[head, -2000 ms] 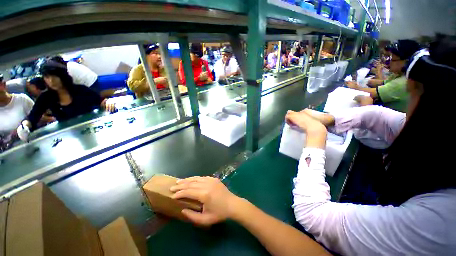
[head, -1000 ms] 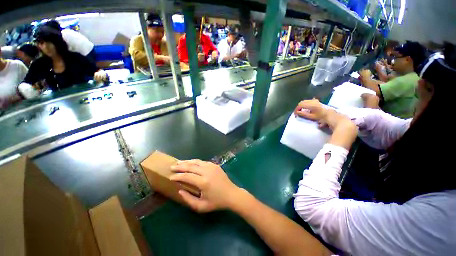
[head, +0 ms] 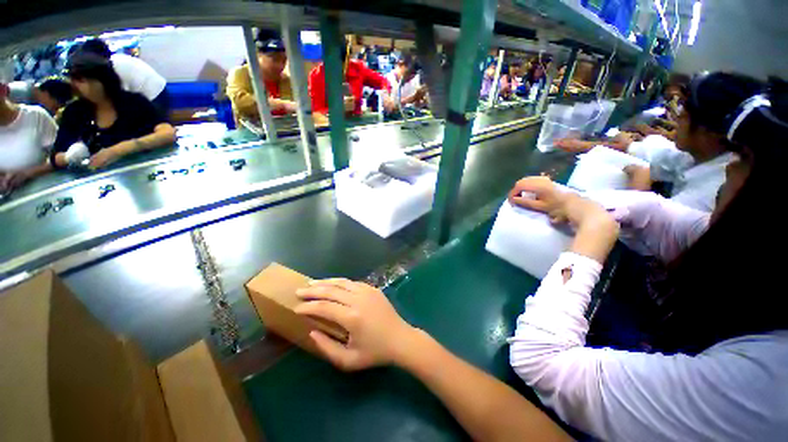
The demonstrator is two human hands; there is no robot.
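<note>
A small brown accessory box [head: 281, 302] stands at the edge between the green side worktable [head: 449, 332] and the dark conveyor belt [head: 276, 242]. My right hand [head: 354, 324] lies over its right end, with fingers across the top and thumb on the near side, gripping it. A white foam tray [head: 387, 200] with grey-white wrapped shapes in its hollows is on the belt, beyond the box and left of the green post. My left hand is not in view.
Brown cartons [head: 203, 393] stand at lower left, near the camera. A green post [head: 458, 129] rises at the belt's edge. At right, a neighbouring worker's hands [head: 562, 203] rest on another foam tray [head: 527, 237]. Small dark parts [head: 168, 173] lie on the far line, with workers opposite.
The camera view has shifted slightly since the earliest frame. The neighbour's tray now shows a plain white top under their hands. My right hand keeps its hold on the box.
</note>
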